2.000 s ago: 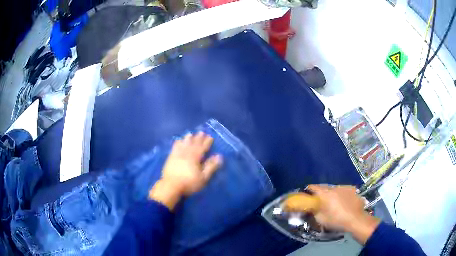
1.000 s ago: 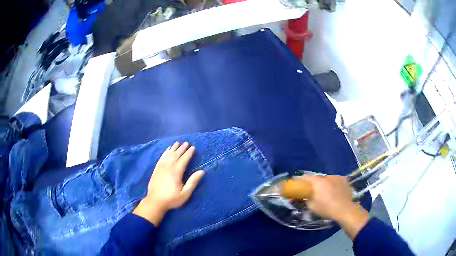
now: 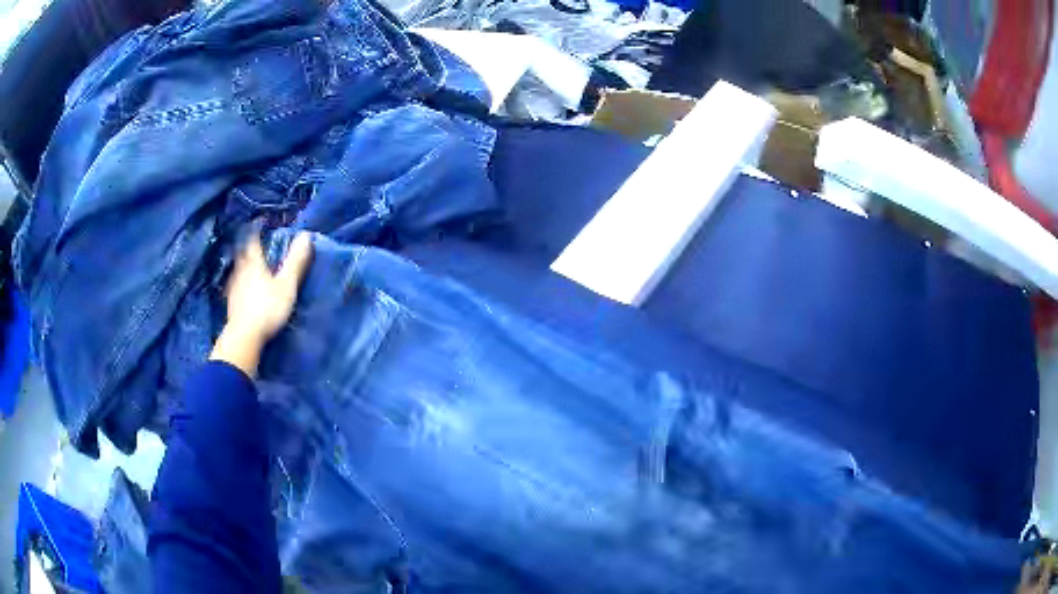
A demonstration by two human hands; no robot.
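Observation:
Blue denim cargo jeans (image 3: 522,429) lie across the navy pressing table (image 3: 859,313), their leg running to the lower right. My left hand (image 3: 265,290) is at their upper left end, near the waistband, thumb and fingers on the denim; the fingertips are partly hidden in the folds. A pile of jeans (image 3: 139,221) lies crumpled beyond and left of it. At the bottom right corner a small blurred patch may be part of my right hand; it is too cut off to tell. The iron is not in view.
Two white boards, one (image 3: 667,197) lying on the table and one (image 3: 928,192) along its far edge. A red pipe (image 3: 1007,104) stands at the upper right. A blue item (image 3: 56,534) is at the lower left.
The view has swung left, towards the jeans pile. My left hand has moved from the flat leg to the waistband end. The iron and the right hand on it have left clear view.

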